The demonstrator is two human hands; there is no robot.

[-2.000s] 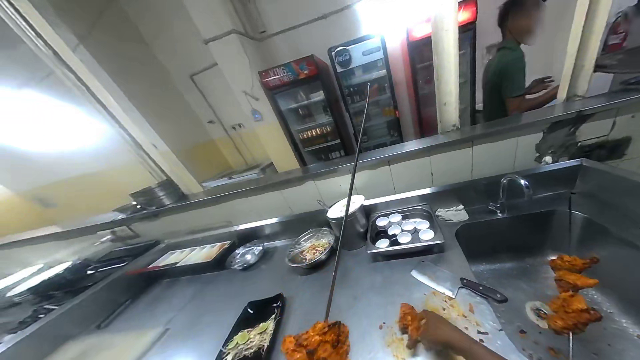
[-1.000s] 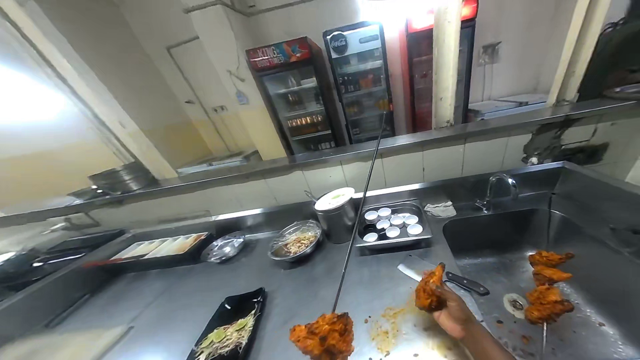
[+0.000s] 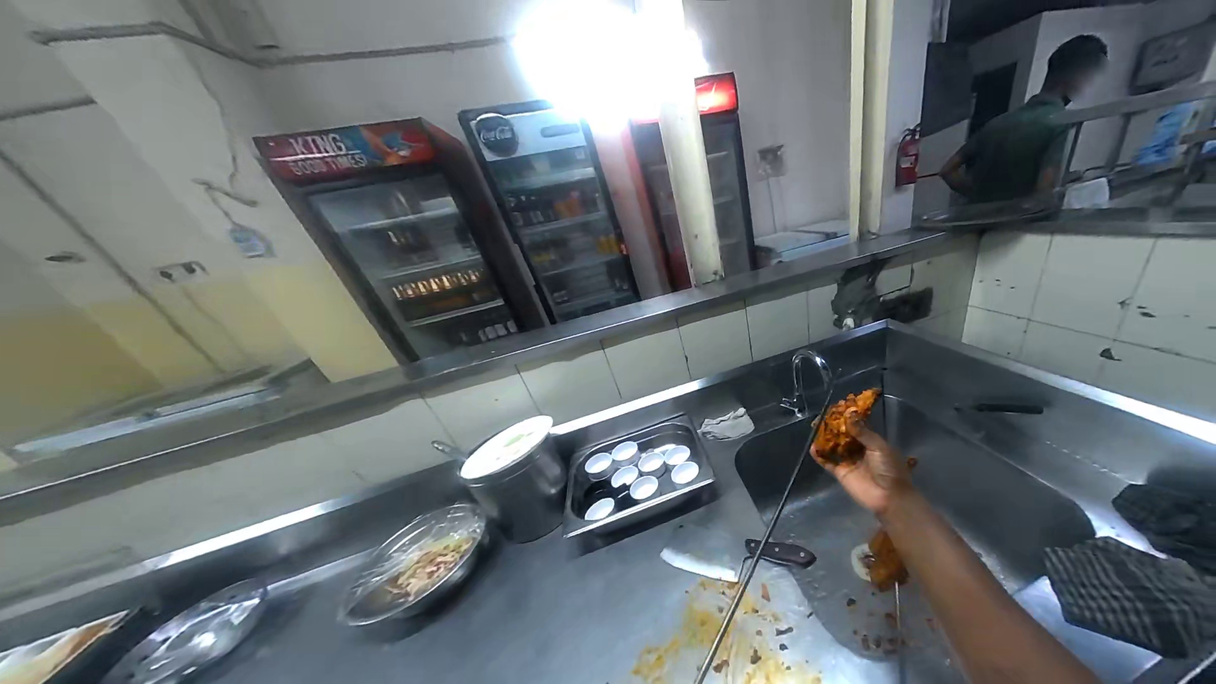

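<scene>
My right hand (image 3: pixel 872 472) holds a piece of orange-red coated meat (image 3: pixel 845 426) above the sink's left side, at the upper end of a long metal skewer (image 3: pixel 771 521). The skewer slants from that meat down past the bottom edge; its lower end is out of view. My left hand does not show. Under my right forearm, another skewered coated piece (image 3: pixel 885 560) lies in the sink, partly hidden. A cleaver (image 3: pixel 701 562) with a dark handle rests on the stained steel counter, behind the skewer.
A steel tray of small white cups (image 3: pixel 638 519), a lidded steel pot (image 3: pixel 518 489) and a wrapped bowl of shredded food (image 3: pixel 418 565) stand left of the sink (image 3: pixel 988 494). A checked cloth (image 3: pixel 1130 589) lies at right. A person (image 3: pixel 1016 147) stands beyond the ledge.
My right hand has moved right with the meat, from over the counter to over the sink, and the skewer's upper end is now at that meat. The view has swung right.
</scene>
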